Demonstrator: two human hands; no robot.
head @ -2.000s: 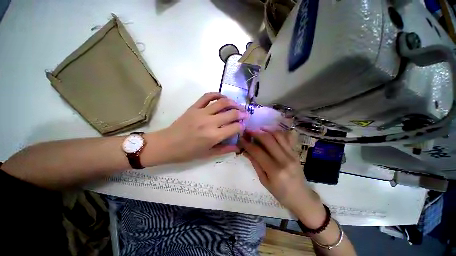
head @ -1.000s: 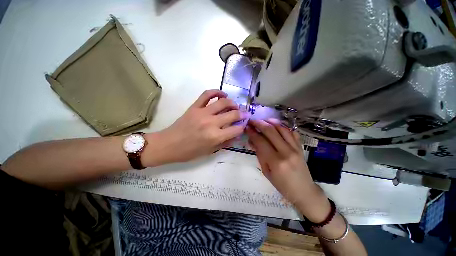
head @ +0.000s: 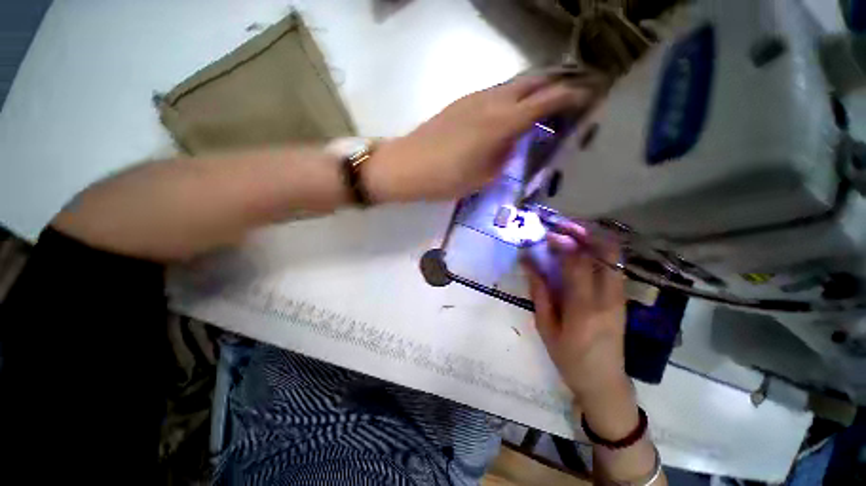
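Observation:
My left hand [head: 475, 138] reaches behind the needle area, blurred, its fingertips near the joined khaki pieces [head: 608, 43]; whether it grips them is hidden. My right hand [head: 581, 304] is beside the presser foot and needle [head: 525, 226], its fingertips blurred in the bright light; I cannot tell if it holds anything. The needle plate and bed [head: 484, 252] show bare on the near side. The sewing machine head [head: 760, 123] is over the right of the table. A khaki patch pocket [head: 261, 95] lies flat at the upper left, partly behind my left arm.
A dark smartphone [head: 655, 337] lies right of my right hand, partly under the machine head. The table ruler [head: 351, 332] runs along the near table edge. Khaki cloth [head: 190, 380] hangs below the table edge at the lower left.
My left hand has moved from the needle to behind it, up and right. My right hand has stayed near the needle. The view has shifted, and more of the bed shows.

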